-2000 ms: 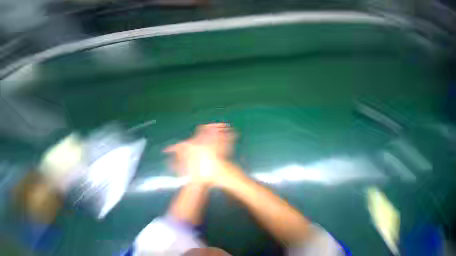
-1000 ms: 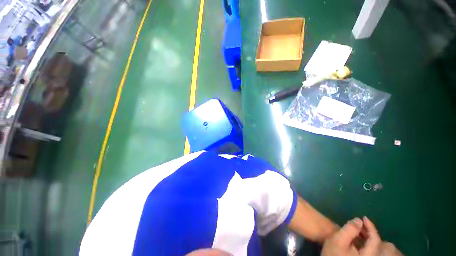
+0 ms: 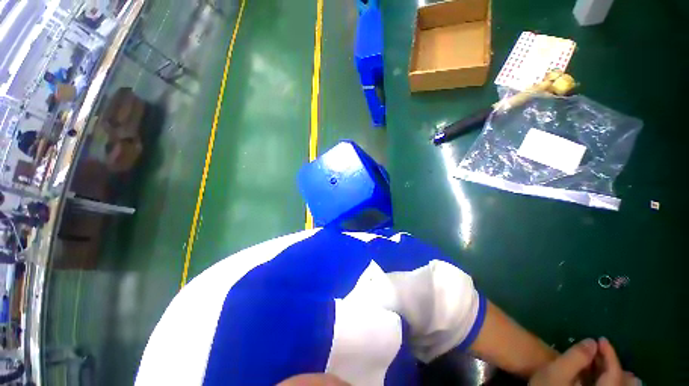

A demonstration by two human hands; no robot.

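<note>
My left hand (image 3: 563,369) is at the bottom right, partly cut off by the lower edge. Beside it are fingers that look like my right hand (image 3: 613,367), also cut off. The fingertips are close together, and I cannot tell whether anything is held between them. A thin metal ring (image 3: 605,281) and a small coiled dark piece (image 3: 621,282) lie on the green bench above the hands. A tiny pale square piece (image 3: 655,205) lies farther up.
A clear bag with a white label (image 3: 619,143), a dark pen-like tool (image 3: 468,126), a red-dotted white sheet (image 3: 529,60) and an open cardboard box (image 3: 453,45) lie on the bench. A blue stool (image 3: 344,185) stands left of the bench, near yellow floor lines.
The view has shifted, so the box, bag and ring appear farther right. The hands also appear farther right and remain close together at the lower edge.
</note>
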